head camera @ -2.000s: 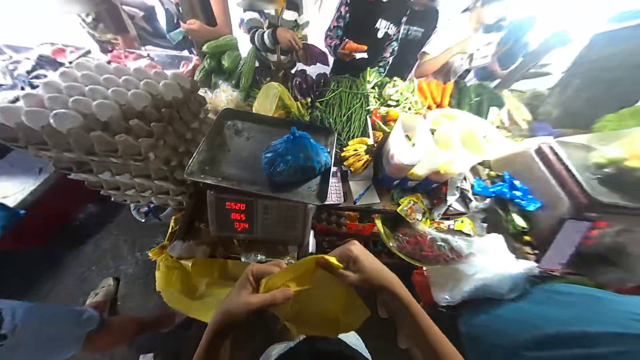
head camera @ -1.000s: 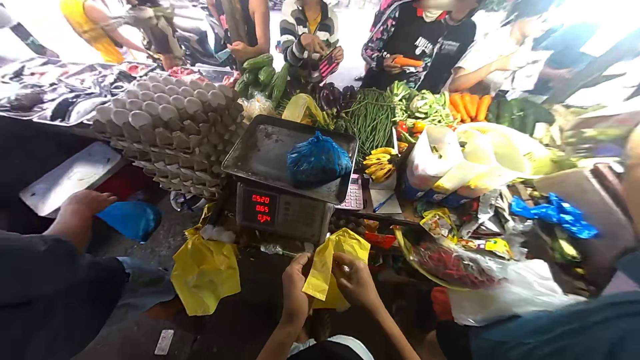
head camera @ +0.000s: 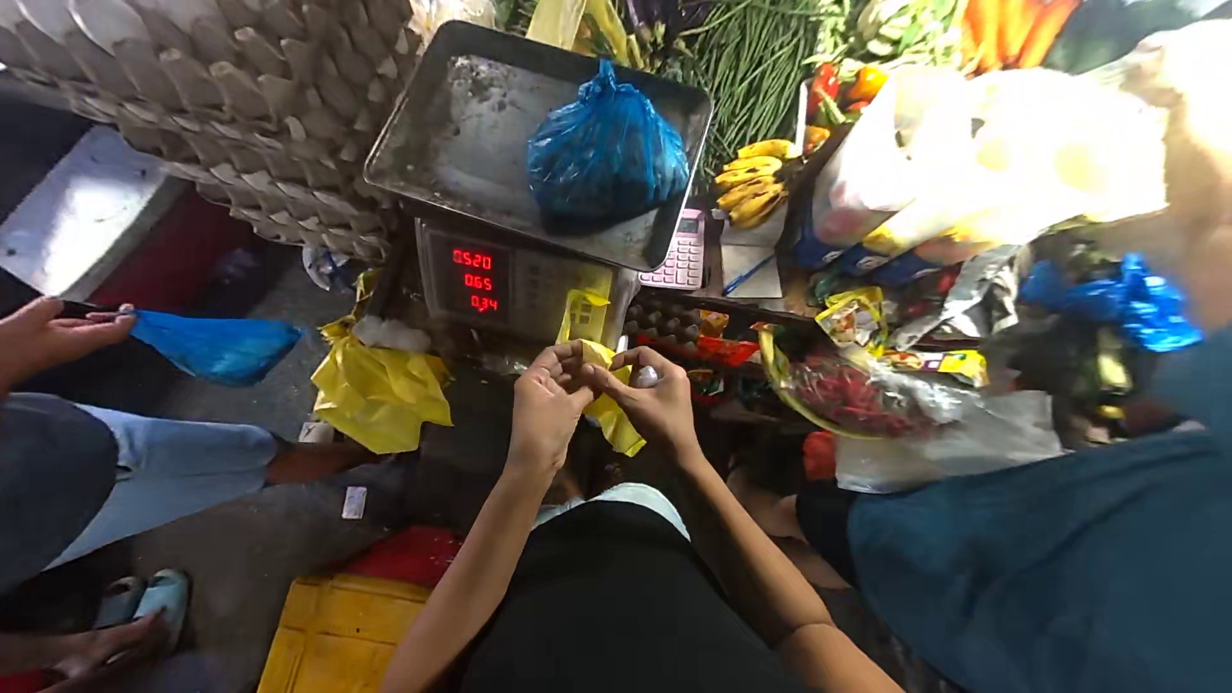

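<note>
A yellow plastic bag (head camera: 616,423) is bunched between my hands, just in front of the digital scale (head camera: 525,279). My left hand (head camera: 551,399) pinches its left side, and my right hand (head camera: 650,395) grips it from the right, fingertips nearly touching. On the scale's metal tray (head camera: 472,115) rests a knotted blue plastic bag (head camera: 606,149); its contents cannot be made out. The display is lit in red digits. More yellow plastic bags (head camera: 380,390) hang at the scale's left. Beside the scale lies a pink calculator (head camera: 679,252), with a pen (head camera: 749,275) on paper to its right.
Stacked egg trays (head camera: 279,115) rise at the left. Bananas (head camera: 753,183), long green beans (head camera: 756,72) and carrots (head camera: 1015,29) lie beyond the scale. A person's hand (head camera: 67,337) at left holds a blue bag (head camera: 217,346). Another person's sleeve (head camera: 1049,549) is close at right.
The yellow bag between my hands was spread wide two seconds ago and is now narrow and bunched. My view has tilted down. The blue bag stays on the scale.
</note>
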